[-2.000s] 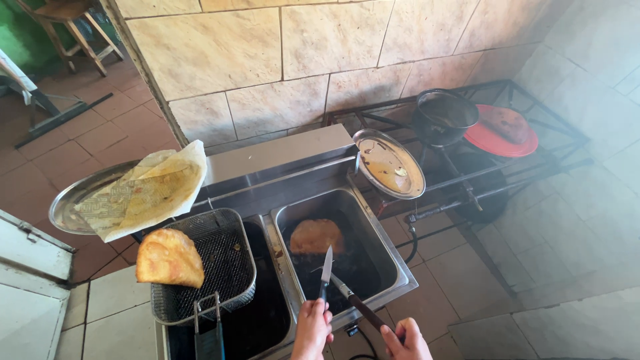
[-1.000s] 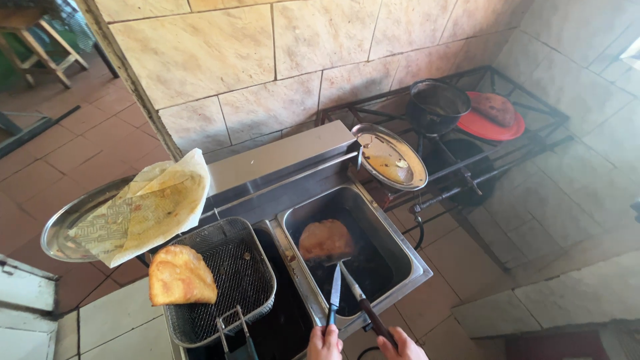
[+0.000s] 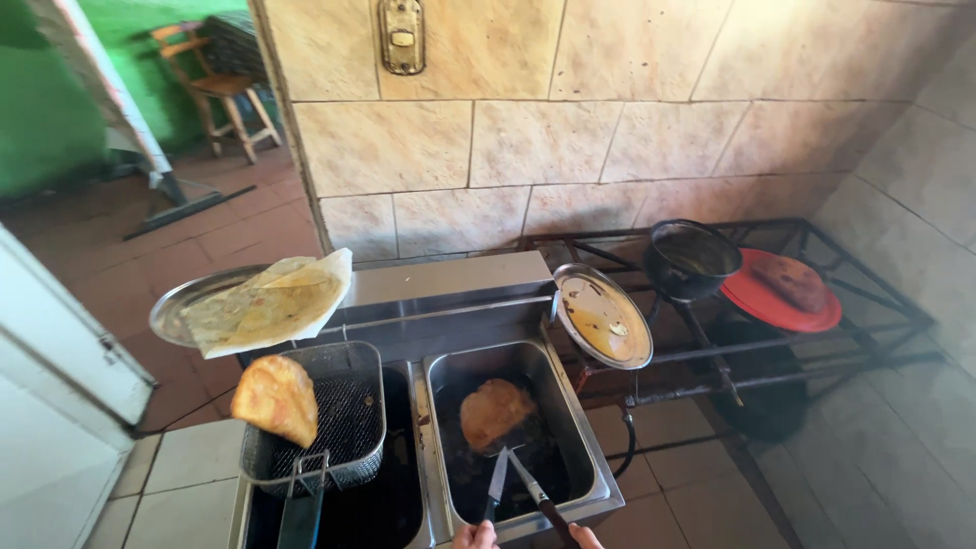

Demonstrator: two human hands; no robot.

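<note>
My left hand (image 3: 476, 536) grips a knife (image 3: 498, 480) by its dark handle, blade pointing over the right fryer vat (image 3: 595, 484). Beside it, my right hand (image 3: 585, 537) holds a dark-handled metal utensil (image 3: 538, 490); its far end is at the near edge of a browned, folded fried pastry (image 3: 494, 413) in the dark oil. Another golden fried pastry (image 3: 276, 399) rests on the left side of the wire fryer basket (image 3: 383, 412), which sits over the left vat.
An oval metal tray (image 3: 171, 320) with greasy paper (image 3: 274, 301) lies behind the basket. Right of the fryer stand a tray with oil (image 3: 606, 316), a black pot (image 3: 692, 259) and a red plate (image 3: 743, 297) holding a fried pastry (image 3: 789, 282) on a metal stove frame (image 3: 671, 357).
The view has tilted up, showing more wall. Two seconds ago the knife and utensil were apart at their tips from the pastry's lower edge; their tips now lie close together near it.
</note>
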